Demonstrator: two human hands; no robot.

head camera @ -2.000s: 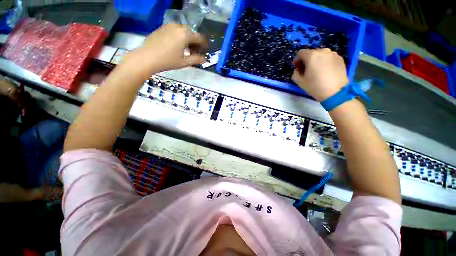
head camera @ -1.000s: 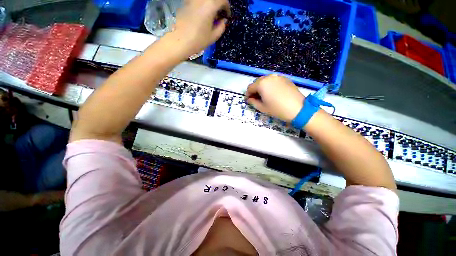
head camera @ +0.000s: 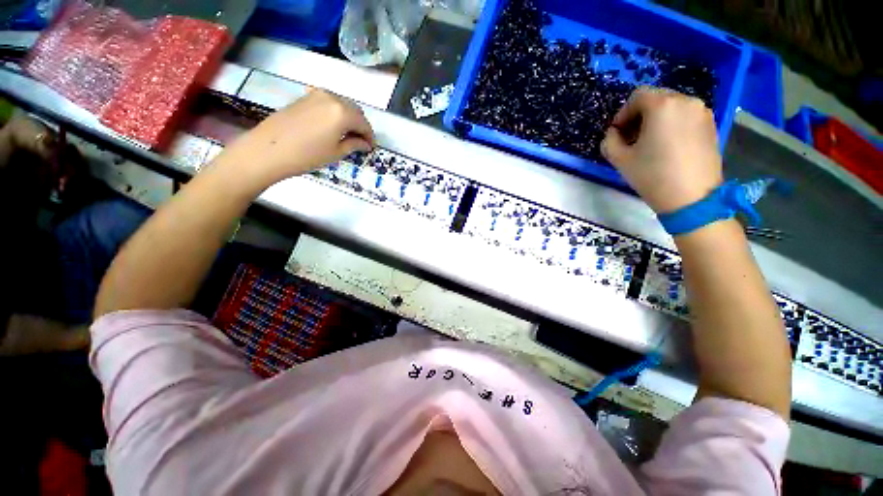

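My left hand (head camera: 315,131) is bare, its fingertips pinched together at the left end of a circuit board panel (head camera: 407,186) with rows of blue, black and silver parts. Its fingertips touch or nearly touch the parts; whether they hold a component is too small to tell. My right hand (head camera: 670,145), with a blue wrist strap, is over the right part of a blue bin (head camera: 542,153) full of small black components (head camera: 532,97). Its fingers are curled, with a dark spot between them; I cannot tell if it is a component.
More panels (head camera: 562,237) lie end to end in the metal track. A red bubble-wrap bag (head camera: 160,82) lies at the left. Crumpled clear plastic (head camera: 382,29) and a small white speckled piece (head camera: 431,100) are left of the bin. A red crate (head camera: 276,315) sits low left. Another person's arm shows at far left.
My left hand has come down from the bin's upper left to the panel. My right hand has moved from the panels up and right to over the bin. The view has shifted slightly.
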